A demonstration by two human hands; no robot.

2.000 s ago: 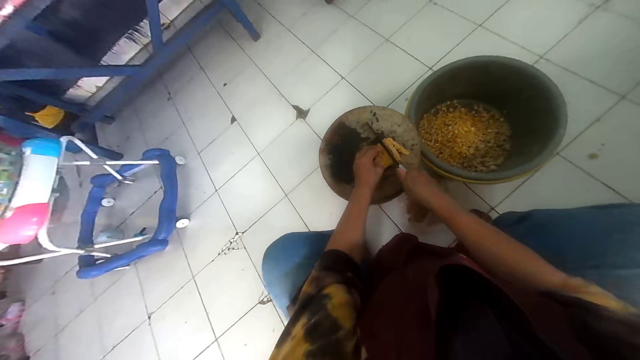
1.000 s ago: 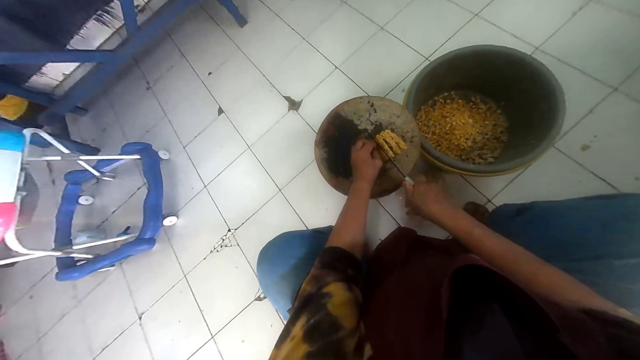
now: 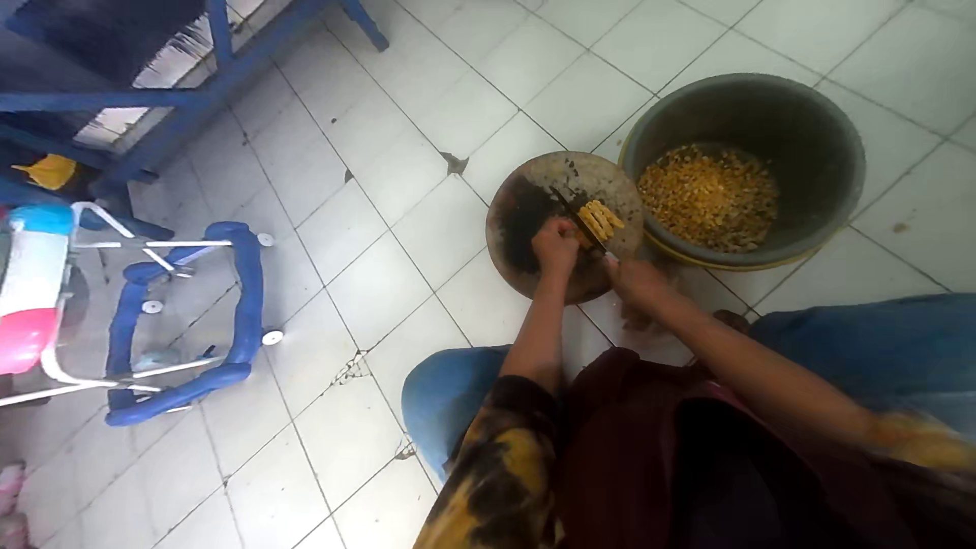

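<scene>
A round chopping board (image 3: 518, 271) lies on the floor between my knees, with a dark patch on its left half. My left hand (image 3: 557, 242) holds a yellow food block (image 3: 600, 219) against the board; several slices show on its right side. My right hand (image 3: 639, 284) grips a knife (image 3: 577, 216) by its pale handle, the blade lying across the yellow food beside my left fingers. Right of the board stands a large round tub (image 3: 827, 164), grey inside with a yellow outer side, holding many small yellow and brown pieces (image 3: 709, 194).
White floor tiles (image 3: 427, 221) with dark joints and chipped spots surround the board. A blue-framed wheeled child's walker (image 3: 248, 297) stands at the left. Behind it is a blue frame (image 3: 221, 76) with legs. My bent knees in blue trousers flank the board.
The knife blade, low beside the board a second ago, now lies across the yellow food. My left hand stays by the food throughout. The view has shifted slightly.
</scene>
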